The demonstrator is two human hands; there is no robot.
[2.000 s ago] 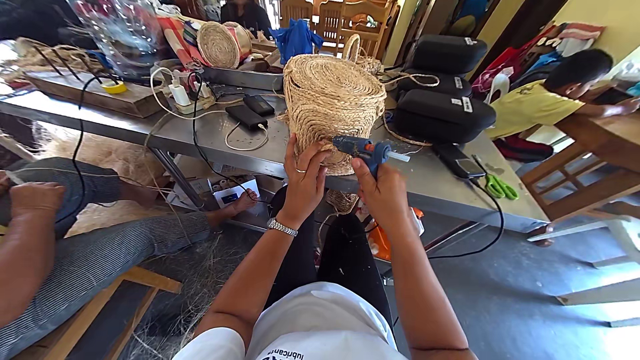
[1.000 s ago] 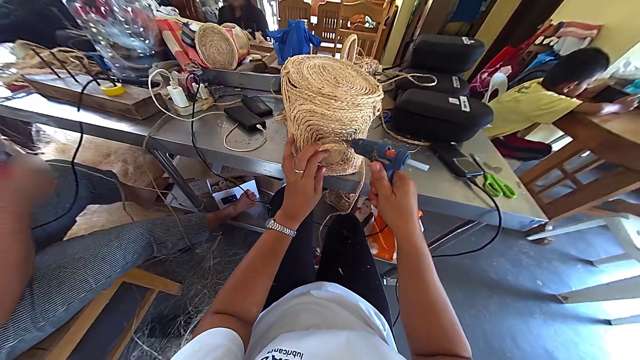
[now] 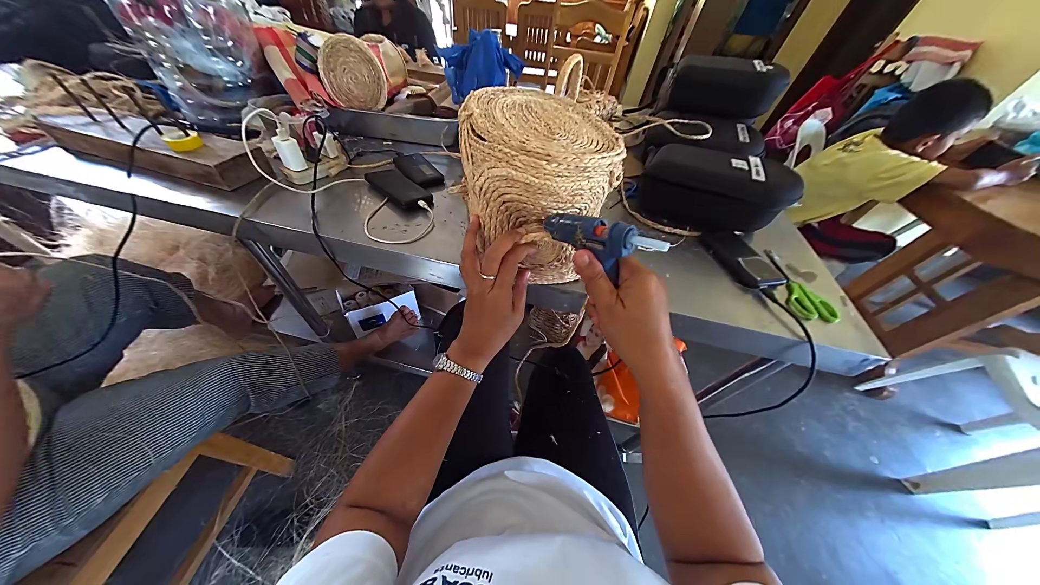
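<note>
A basket of coiled, braided natural fibre (image 3: 540,162) stands at the front edge of the metal table, its round coiled face upward. My left hand (image 3: 494,284), with a ring and a wristwatch, rests its fingers on the lower front side of the basket. In my right hand (image 3: 626,301) is a blue hot glue gun (image 3: 593,234), its nozzle pointing left at the basket's side close to my left fingertips. A whitish glue stick (image 3: 650,243) sticks out of the gun's back. Whether the nozzle touches the braid I cannot tell.
Black cases (image 3: 719,187) and a phone (image 3: 743,260) lie right of the basket, with green-handled scissors (image 3: 812,302) beyond. Power banks (image 3: 398,188), cables and a wooden board (image 3: 154,146) are on the left. One person sits close at left, another at a wooden table (image 3: 967,211) on the right.
The glue gun has shifted slightly against the basket's side, and its nozzle is now near my left fingertips. The strand hanging by the basket's lower right a second ago has moved.
</note>
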